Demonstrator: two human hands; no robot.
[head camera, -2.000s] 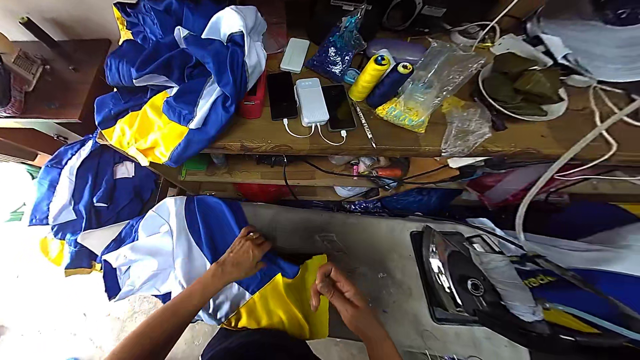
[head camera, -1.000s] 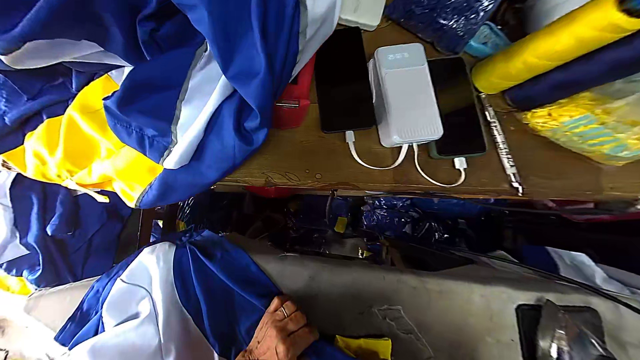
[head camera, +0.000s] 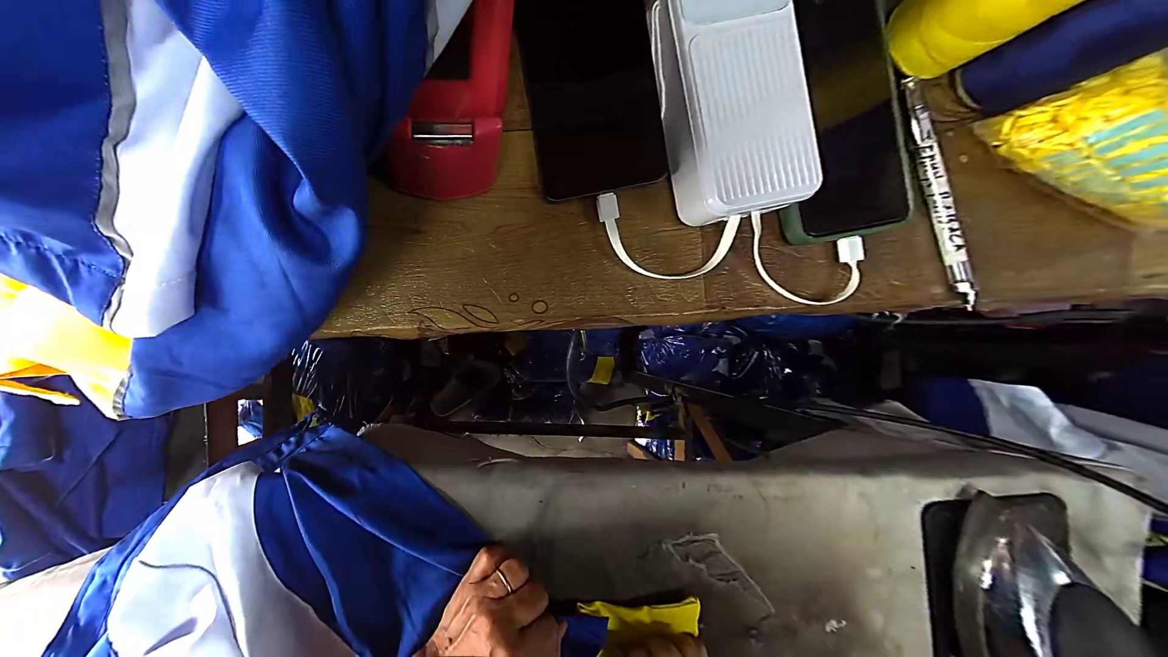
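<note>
My left hand (head camera: 500, 607), with a ring on one finger, is closed on the edge of a blue and white garment (head camera: 365, 538) that lies over the grey cloth-covered ironing surface (head camera: 803, 529). Only the fingertips of my right hand (head camera: 662, 646) show at the bottom edge, by a yellow fabric piece (head camera: 643, 616); whether they grip it cannot be told. A clothes iron (head camera: 1013, 566) stands on a dark rest at the lower right, apart from both hands.
On the wooden table (head camera: 547, 265) lie a power bank (head camera: 748, 109) cabled to two phones, a red object (head camera: 452, 146), a marker pen (head camera: 940, 192) and thread cones (head camera: 967, 27). More blue, white and yellow garments (head camera: 274, 182) hang over its left edge. A dark cable (head camera: 958, 438) crosses at right.
The view has moved much closer to the table. My left hand stays at the blue fabric. My right hand, open above the yellow part two seconds ago, now shows only fingertips beside it.
</note>
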